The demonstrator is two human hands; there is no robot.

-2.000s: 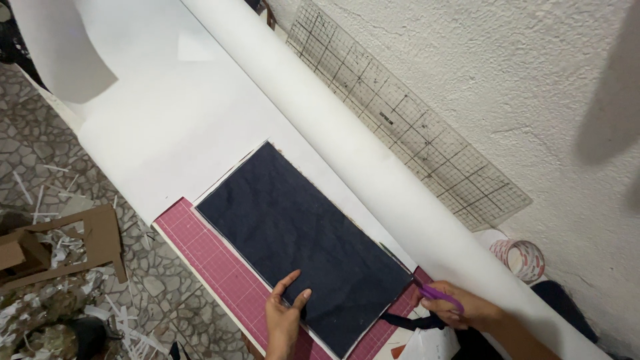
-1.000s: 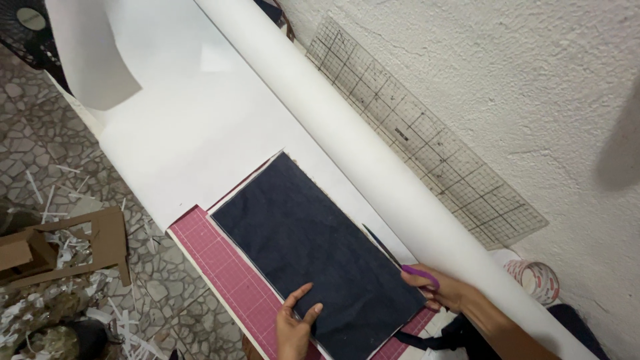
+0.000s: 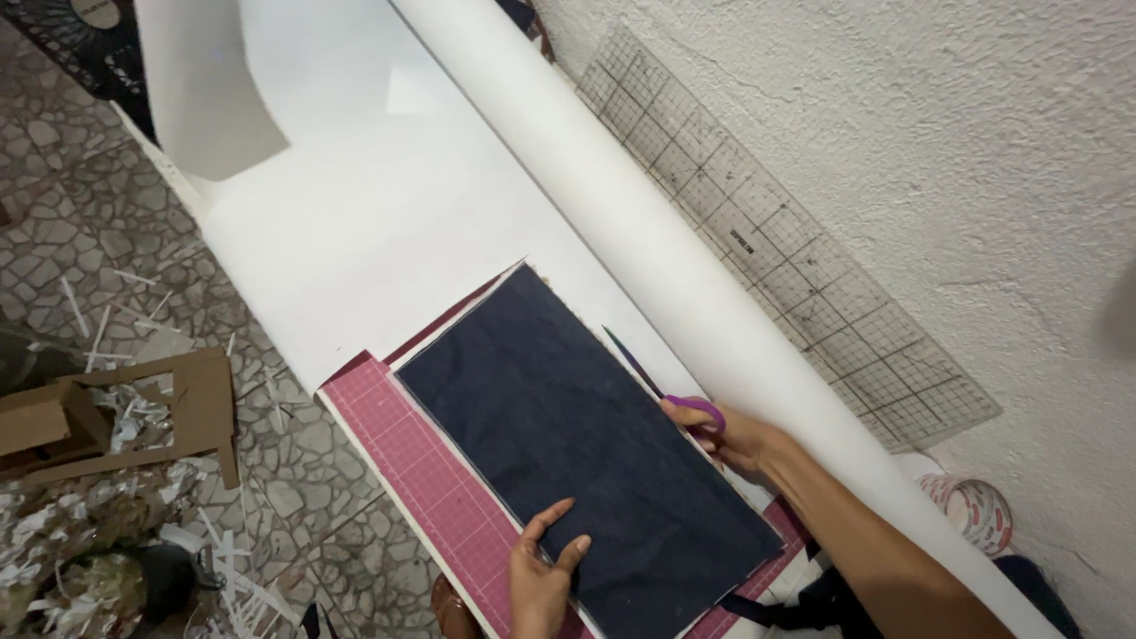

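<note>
A dark navy fabric rectangle (image 3: 586, 453) lies over a slightly larger white layer on a pink cutting mat (image 3: 426, 461). My left hand (image 3: 543, 568) rests on the fabric's lower left edge, thumb and forefinger spread, holding nothing. My right hand (image 3: 723, 435) is at the fabric's right edge with its fingers in the purple handle of a pair of scissors (image 3: 697, 410). The dark blades point up and left, just beside that edge; part of them is hidden. White paper (image 3: 373, 240) lies past the fabric's far end, partly over the mat.
A long white paper roll (image 3: 701, 266) runs along the right side. Behind it a clear gridded ruler (image 3: 790, 240) leans by the rough wall. A tape roll (image 3: 972, 510) stands at lower right. Cardboard (image 3: 200, 404) and paper scraps litter the stone floor at left. Dark cloth (image 3: 816, 608) lies near my right forearm.
My right hand has moved with the scissors from the near right corner up along the fabric's right edge. My left hand stays on the fabric's left edge.
</note>
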